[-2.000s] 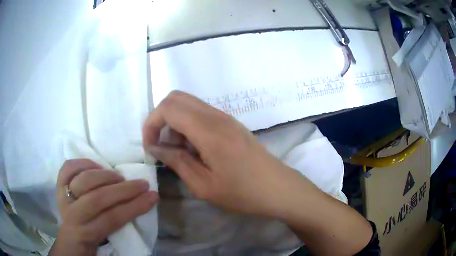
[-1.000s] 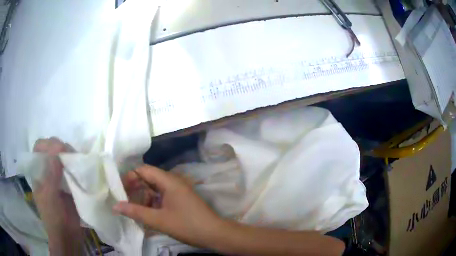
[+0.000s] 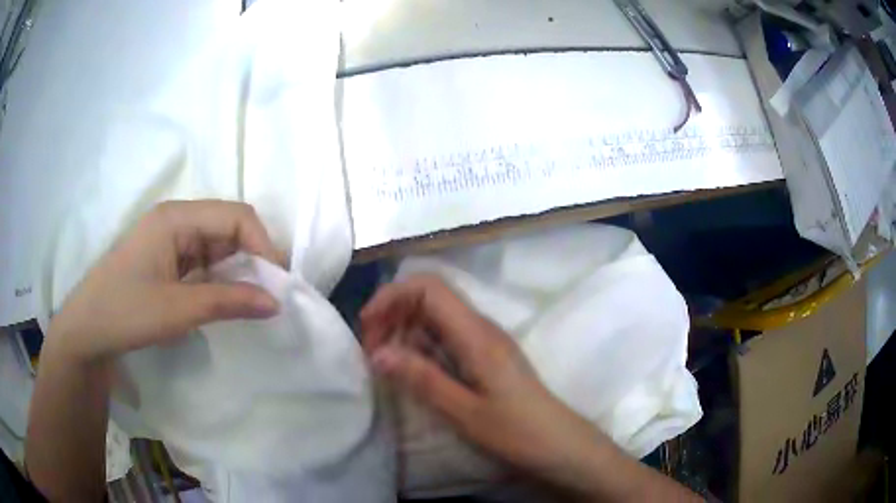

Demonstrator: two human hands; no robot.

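A white fabric piece (image 3: pixel 285 383) lies over the table at left and hangs down over the front edge toward the lap. My left hand (image 3: pixel 162 280) pinches its upper fold between thumb and fingers, and the cloth bulges out below the hand. My right hand (image 3: pixel 442 359) is just right of this bulge, with its fingers curled and thumb near the fingertips. Whether it holds cloth edge, a thread or a small tool cannot be told. More white cloth bunches behind and right of the right hand.
The white table (image 3: pixel 531 108) has a printed ruler (image 3: pixel 452 182) along its front. Silver snips (image 3: pixel 653 39) with a reddish end lie at the upper right. A paper-filled tray (image 3: pixel 786 147), a yellow bar (image 3: pixel 776 307) and a brown carton (image 3: pixel 801 393) are at right.
My left hand has moved up and right, now pinching the fabric higher. My right hand has moved right, away from the left hand. The fabric between them has spread into a rounded bulge.
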